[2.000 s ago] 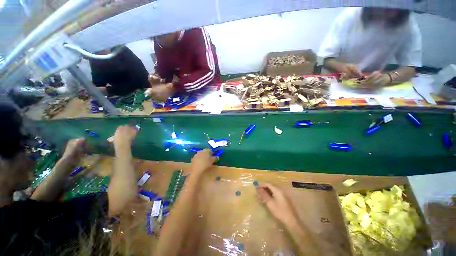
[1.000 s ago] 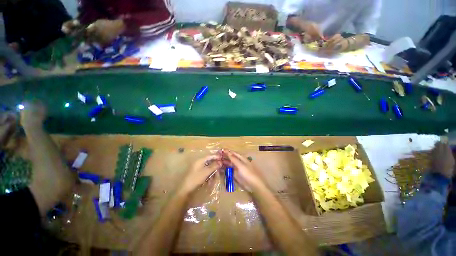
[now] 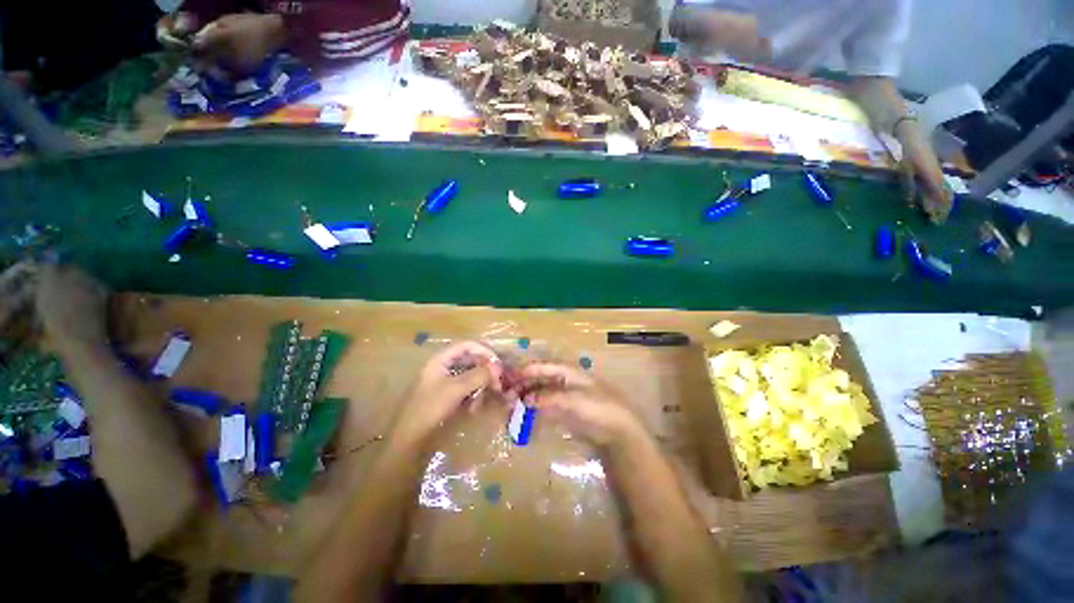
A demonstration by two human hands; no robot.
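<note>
A blue battery cell (image 3: 522, 424) with a white patch hangs below my fingertips at the middle of the brown bench (image 3: 389, 489). My left hand (image 3: 453, 395) is bent with its fingertips together at the cell's upper end. My right hand (image 3: 571, 398) meets it there from the right, its fingers around the cell's top. The fingers hide the leads and any small part between them; which fingers grip which part is too blurred to tell in full.
Green circuit board strips (image 3: 294, 383) and blue cells (image 3: 232, 436) lie left. A black stick (image 3: 648, 338) lies beyond. A box of yellow pieces (image 3: 791, 412) stands right. The green conveyor (image 3: 471, 265) carries scattered cells. Other workers' arms (image 3: 118, 401) show left and across the belt.
My hands remain together at the middle. The held cell has turned, so its white patch shows. The belt's cells have shifted left in view. A person's hand now reaches onto the belt at the right.
</note>
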